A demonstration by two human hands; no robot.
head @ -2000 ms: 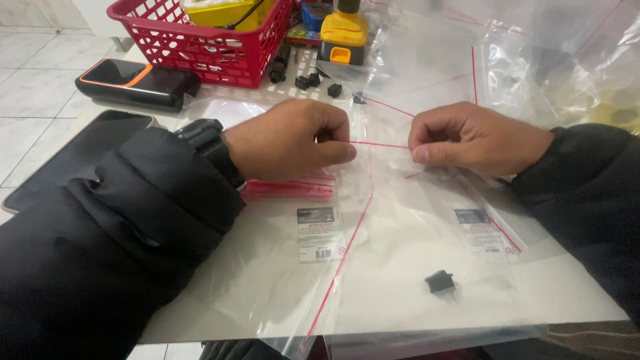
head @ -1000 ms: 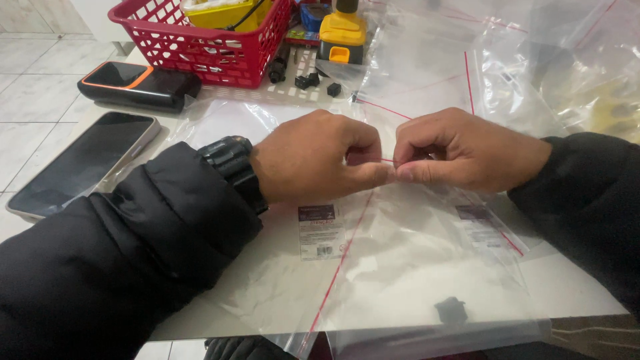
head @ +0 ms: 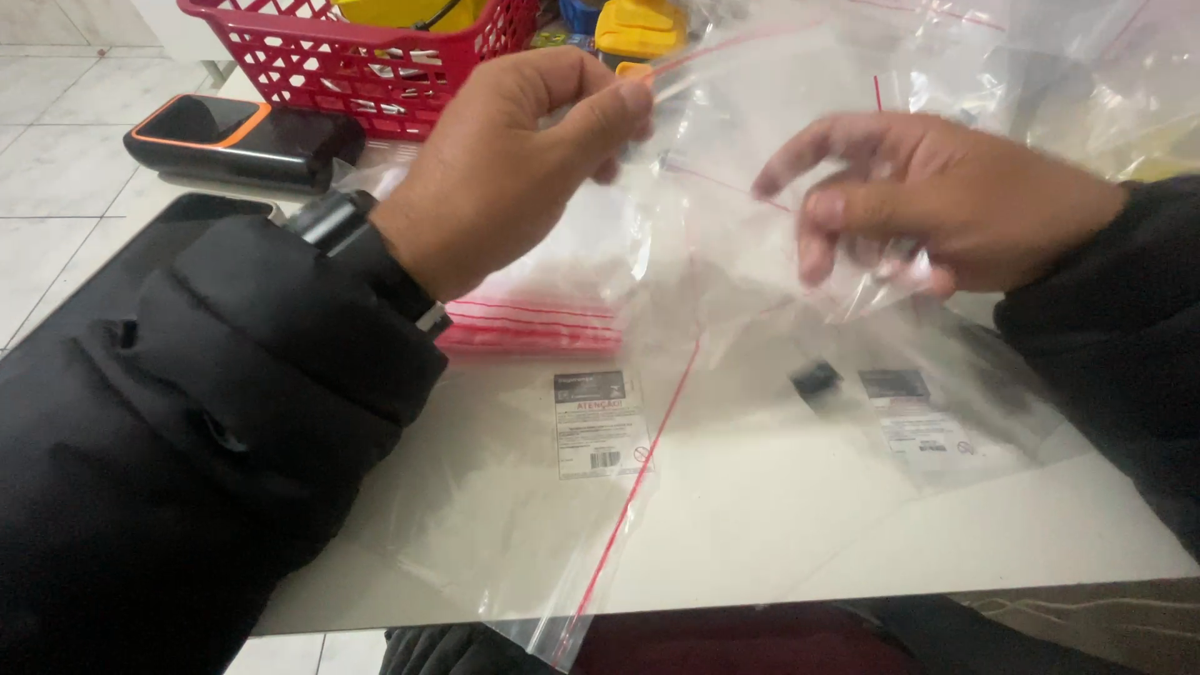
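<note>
My left hand (head: 534, 159) pinches the red-lined edge of a clear plastic zip bag (head: 731, 112) between thumb and fingertips, in front of the red basket. My right hand (head: 900, 202), blurred, has its fingers curled and apart at the bag's right side; whether it grips the film I cannot tell. A small black part (head: 816, 382) shows below my right hand, blurred, and seems to be inside the clear bag. Another clear bag with a red seal line (head: 623, 506) and a printed label (head: 600, 427) lies on the white table. Red-edged bags (head: 534, 328) are stacked beside my left wrist.
A red plastic basket (head: 375, 66) holding yellow items stands at the back left. Before it lies a black device with an orange rim (head: 244, 136); a phone (head: 197, 208) is partly under my left sleeve. A yellow object (head: 642, 28) and more clear bags (head: 1059, 56) are at the back.
My hands, close together at the bag's seal one second ago, are now apart. The left has risen with the red edge. The black part has moved up from near the table's front edge.
</note>
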